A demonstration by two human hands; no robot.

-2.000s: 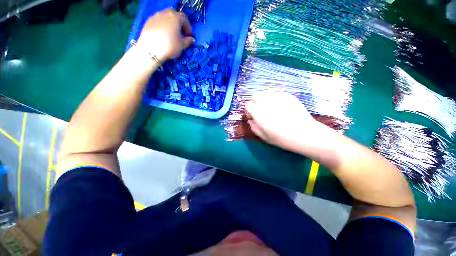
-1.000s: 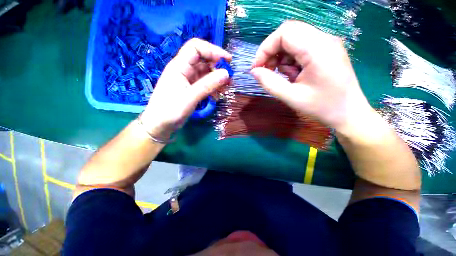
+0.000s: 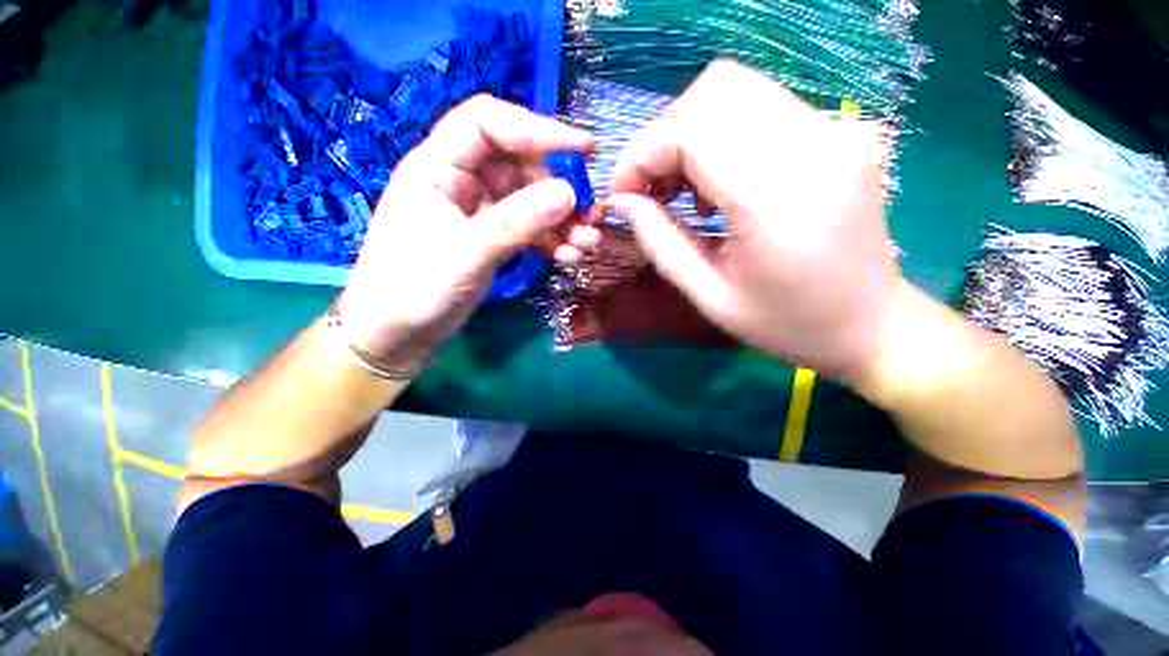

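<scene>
My left hand (image 3: 449,224) pinches a small blue connector housing (image 3: 569,180) between thumb and fingers, held up over the right edge of the blue bin. My right hand (image 3: 769,212) is just right of it, its thumb and index fingertips close together beside the housing. Whether a thin wire is between them is too small and blurred to tell. Under and behind my right hand lie the pale wire bundle (image 3: 615,113) and, nearer me, the brown wire bundle (image 3: 641,308), both partly hidden.
The blue bin (image 3: 276,270) holds many loose blue housings (image 3: 321,192) at left. Green wires (image 3: 769,39) lie beyond the pale ones. At right are a white bundle (image 3: 1090,154) and a dark-centred white bundle (image 3: 1064,308). A yellow strip (image 3: 797,413) marks the green bench top.
My left hand has come out of the bin with a blue housing. My right hand has left the brown bundle and moved up and left to the housing. The view has shifted.
</scene>
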